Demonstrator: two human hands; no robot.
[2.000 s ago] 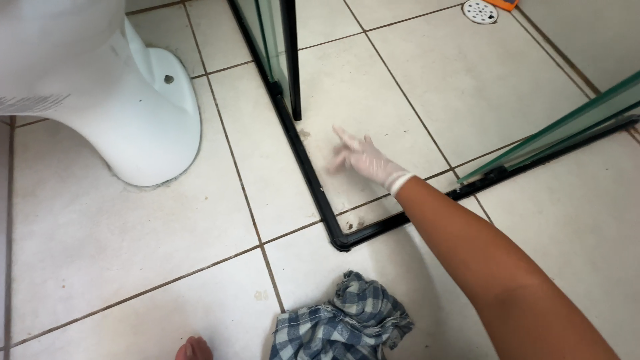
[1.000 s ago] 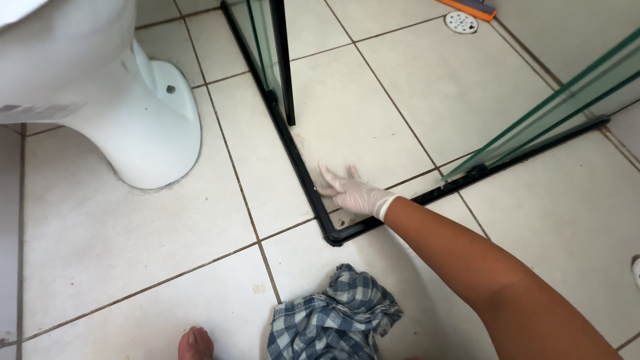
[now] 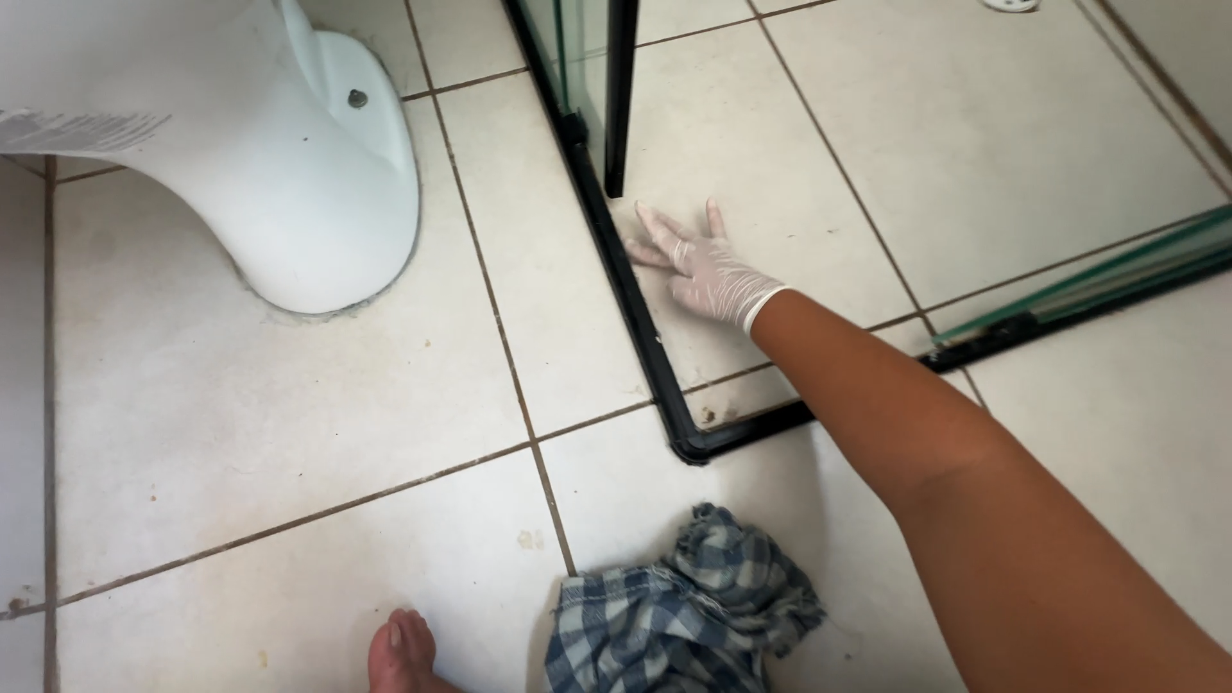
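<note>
My right hand [image 3: 707, 269], in a thin whitish glove, is spread low over the shower floor tiles [image 3: 731, 125], its fingertips close to the inner side of the black metal shower frame [image 3: 630, 289]. No object shows in it; whether the fingers touch the tile is hard to tell. At the frame's corner lies a little dark debris [image 3: 709, 414] on the tile. Below that corner, outside the frame, a crumpled blue-and-white checkered cloth [image 3: 674, 616] rests on the floor. My left hand is outside the view.
A white ceramic toilet base [image 3: 318, 212] stands at the upper left. Glass panels rise from the frame, one with a black upright edge [image 3: 621, 96], another at the right [image 3: 1107, 269]. A round white drain cover [image 3: 1011, 4] is at the top. A bare foot [image 3: 404, 650] shows at the bottom.
My right hand has moved up along the inner side of the frame, away from the corner where it was one second ago. The checkered cloth still lies outside the corner.
</note>
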